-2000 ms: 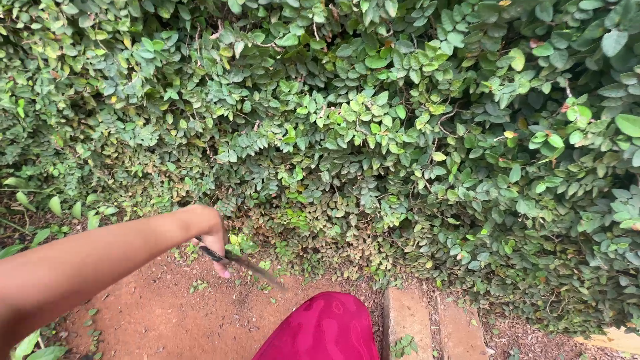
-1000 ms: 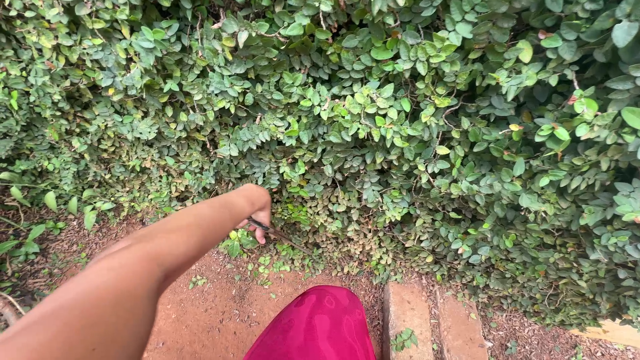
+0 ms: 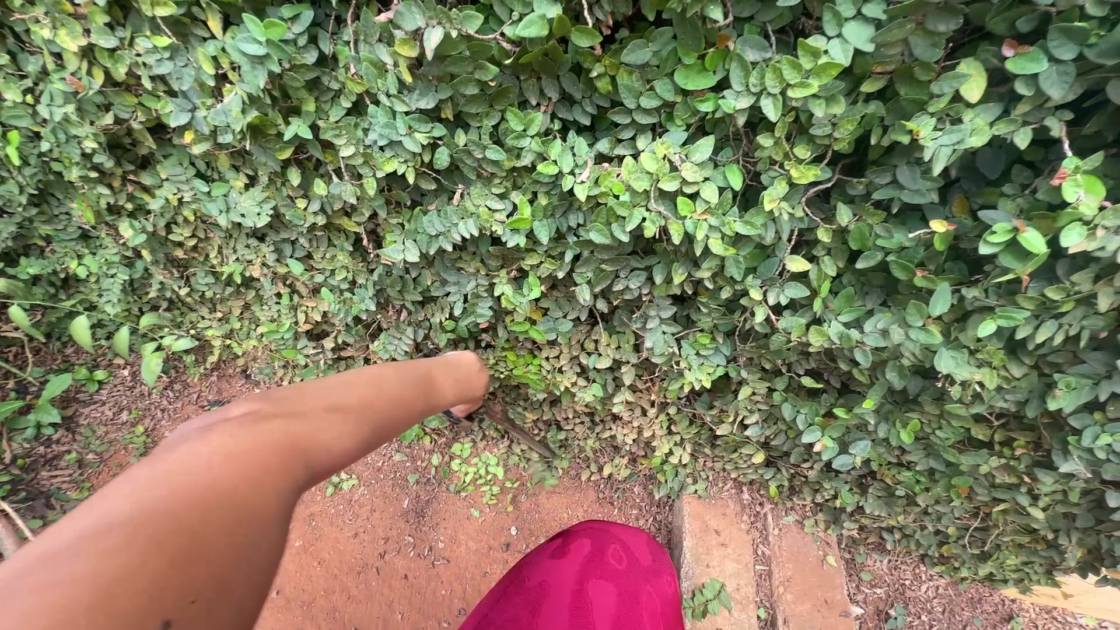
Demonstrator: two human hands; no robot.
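Note:
My left hand (image 3: 465, 385) reaches in from the lower left and is closed around a cutting tool with a dark handle and a long, narrow metal blade (image 3: 521, 433). It is low against the foot of a dense, leafy hedge (image 3: 612, 262). The blade slants down to the right along the lowest leaves, its tip slightly blurred. My fingers are mostly hidden behind the wrist and back of the hand. Small green leaves (image 3: 477, 472) lie on the reddish ground just below the tool. My right hand is out of view.
My knee in bright pink cloth (image 3: 586, 582) shows at the bottom centre. Right of it, two edging blocks (image 3: 717, 551) run toward the hedge, with dry litter beside them. Reddish bare soil (image 3: 376, 542) lies in front, and broad-leaved plants (image 3: 44, 407) grow at the left.
My left hand has moved right along the hedge's foot with the cutting tool still in it. More leaves show on the ground below the hand than two seconds ago.

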